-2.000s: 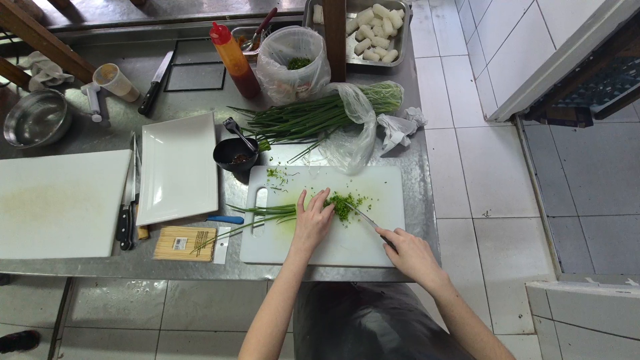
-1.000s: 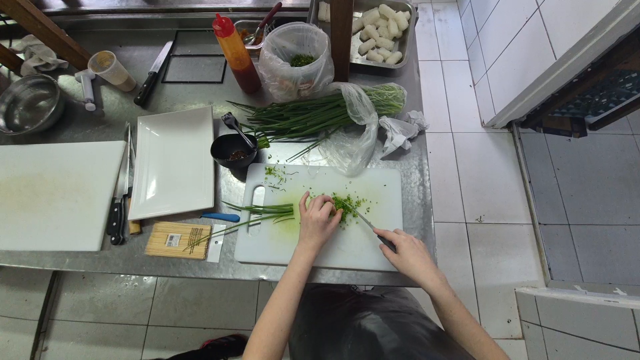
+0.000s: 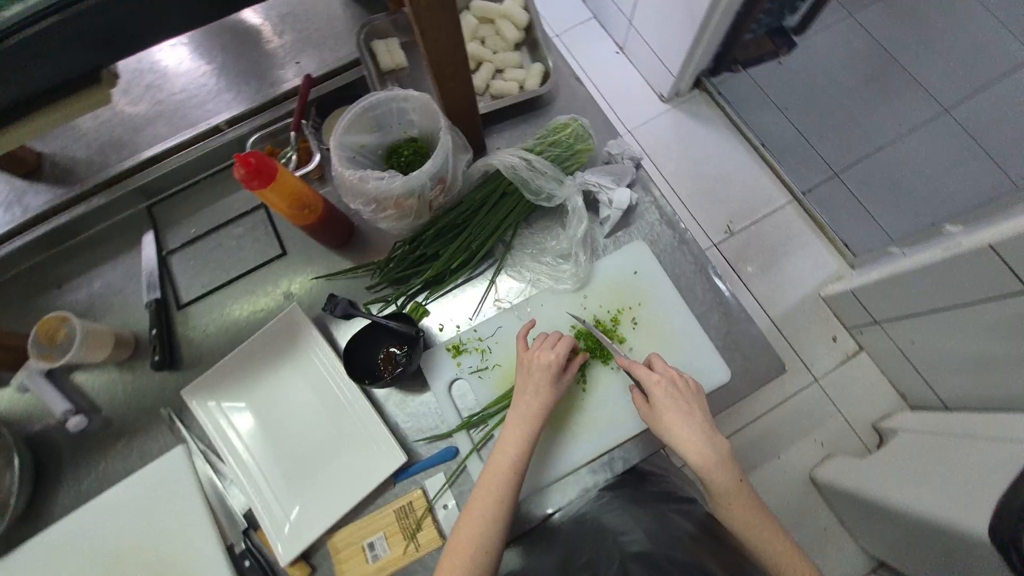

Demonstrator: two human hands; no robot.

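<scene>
A white plastic cutting board [image 3: 672, 320] lies on the steel counter. My left hand [image 3: 548, 368] presses a bunch of green stalks [image 3: 492, 414], probably chives, whose long ends stick out to its left; the gripped part is hidden under the fingers. My right hand [image 3: 668, 396] holds a kitchen knife [image 3: 596, 334] by its dark handle, the blade pointing up and left over a pile of chopped greens [image 3: 612, 340] beside my left fingertips. Smaller bits of green [image 3: 472, 350] are scattered at the board's upper left. A large bundle of long green stalks [image 3: 456, 240], partly in clear plastic, lies beyond the board.
Left of the board are a black bowl [image 3: 372, 352] with a dark utensil, a white square plate [image 3: 296, 432], a blue handle [image 3: 426, 462] and a bamboo mat [image 3: 384, 536]. Behind stand a squeeze bottle [image 3: 296, 200], a bag-lined tub [image 3: 384, 184] and a tray of white pieces [image 3: 544, 76]. Other knives [image 3: 156, 304] lie left.
The view has turned noticeably. My left hand still rests on the stalks and my right hand still holds the knife beside the chopped pile.
</scene>
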